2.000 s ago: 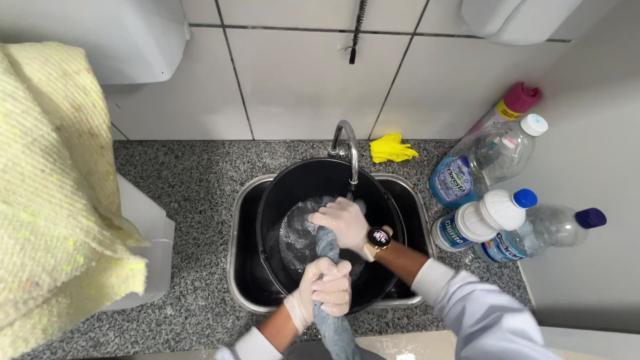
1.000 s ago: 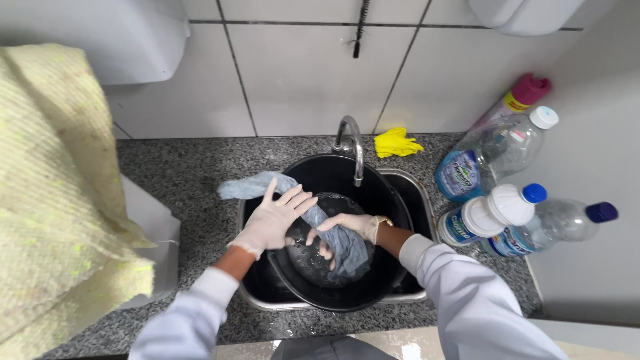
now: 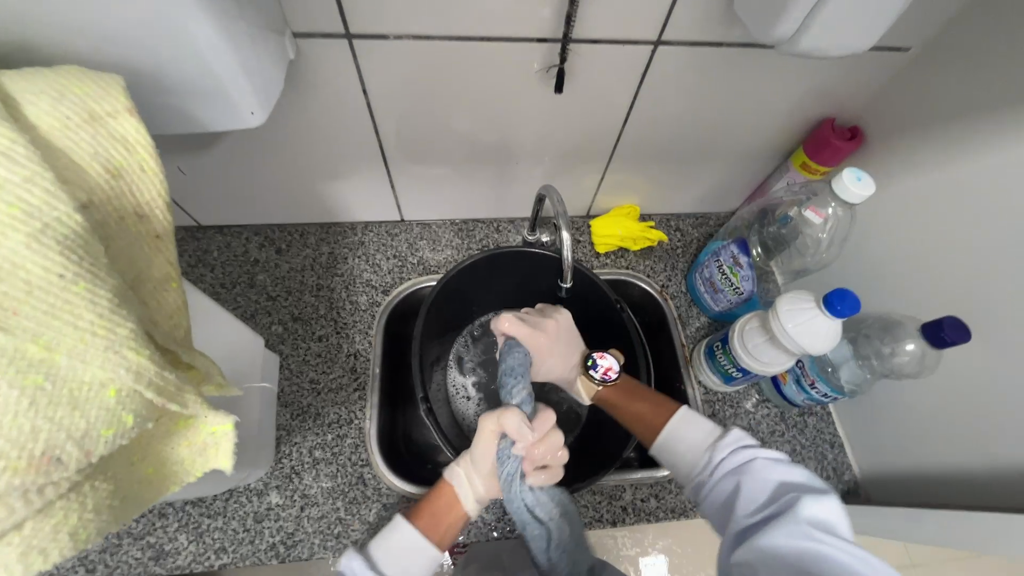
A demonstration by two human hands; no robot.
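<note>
Both of my hands wear whitish gloves and grip a twisted, wet blue-grey cloth [image 3: 514,382] over a black bucket [image 3: 512,276] that sits in a metal sink [image 3: 390,320]. My right hand [image 3: 546,344] closes around the cloth's upper end, inside the bucket's opening. Lower down, my left hand [image 3: 512,452] is wrapped around its middle, near the front rim. From there the cloth hangs loosely over the front edge toward my body. Sudsy water [image 3: 472,372] lies in the bucket, partly hidden by my hands. A curved chrome faucet [image 3: 560,232] reaches over the back rim.
Yellow rubber gloves [image 3: 624,230] lie behind the sink. On the right stand a clear bottle of blue liquid [image 3: 724,276], a white bottle with blue cap [image 3: 768,340], another clear bottle [image 3: 888,348] and a pink-capped can [image 3: 824,152]. A yellowish cloth [image 3: 88,320] hangs at left.
One second ago the cloth lay across the bucket, its end over the left rim, my left hand open on it. Now both hands grip it lengthwise, and its lower end hangs over the front.
</note>
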